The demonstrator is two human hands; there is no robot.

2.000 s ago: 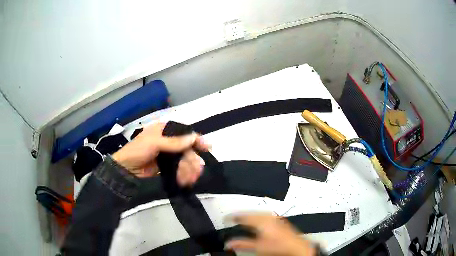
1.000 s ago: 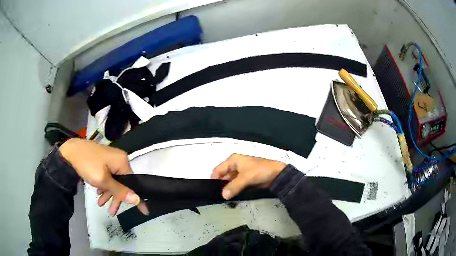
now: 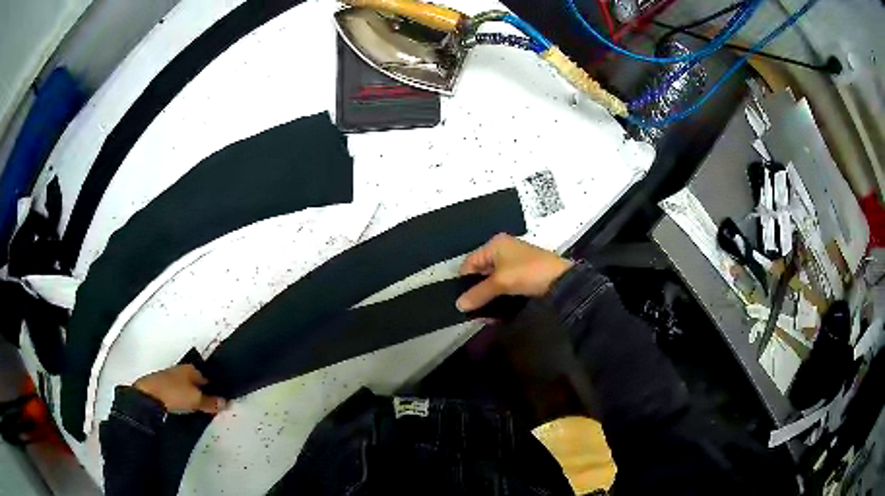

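A curved black band piece [image 3: 427, 240] lies on the white table near its front edge. A second black band strip [image 3: 388, 325] is stretched between my hands and overlaps the first at its left part. My right hand [image 3: 505, 275] pinches the strip's right end between thumb and fingers, near the table edge. My left hand [image 3: 181, 389] is on the strip's left part, fingertips at its lower edge; the far fingers are partly hidden. A stack of wider dark curved pieces [image 3: 218, 189] lies beyond, with a white curved edge showing under it.
The steam iron [image 3: 403, 48] rests on a dark pad [image 3: 388, 108] at the top. A far black band [image 3: 146, 92] curves at upper left, beside a black and white fabric heap [image 3: 39, 252]. A grey side table [image 3: 704, 281] at right holds scissors [image 3: 745, 254] and offcuts. Blue hose [image 3: 670, 60] runs top right.
The view has turned down and right. My right hand has moved to the strip's right end and the strip is now stretched out at a slant. My left hand remains at its left part.
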